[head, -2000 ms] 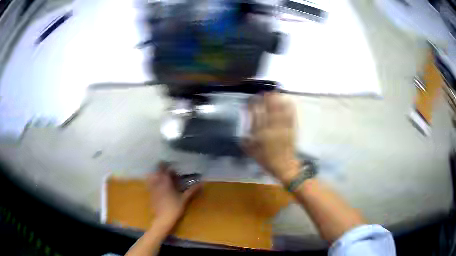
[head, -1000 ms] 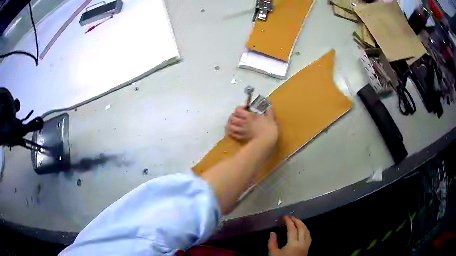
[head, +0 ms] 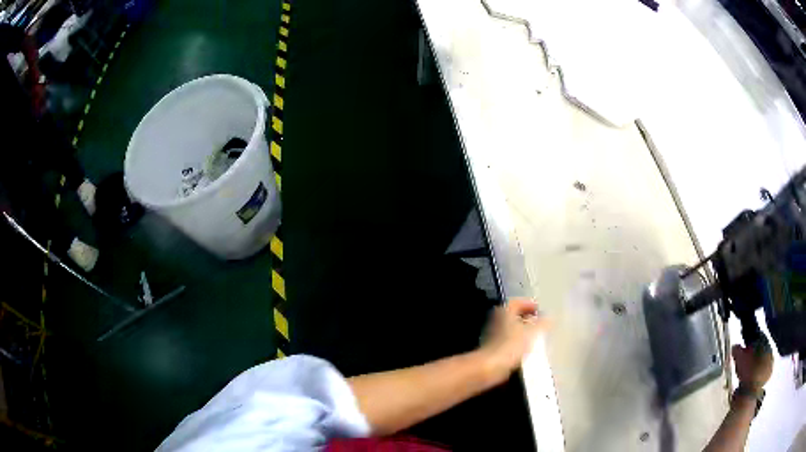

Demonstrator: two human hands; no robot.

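The cutting machine (head: 767, 256), blurred and cut off by the right edge, stands with its grey base plate (head: 685, 344) on the pale table. My right hand (head: 751, 365), small and partly hidden, grips the machine handle below the dark motor body. My left hand (head: 513, 334) is at the table's near metal edge, fingers curled and blurred. I cannot tell whether it holds anything. White marker paper on the fabric lay (head: 619, 53) lies beyond, with a stepped cut edge.
The table's metal edge (head: 477, 190) runs down the middle of the view. A white round bin (head: 225, 207) with some waste in it stands on the dark green floor. Yellow-black tape (head: 279, 265) runs beside it. A thin metal stand (head: 141, 309) is at lower left.
The view has swung left to the floor and bin. The orange panel and clip are out of view. My left hand has left the panel; my right hand is now on the machine.
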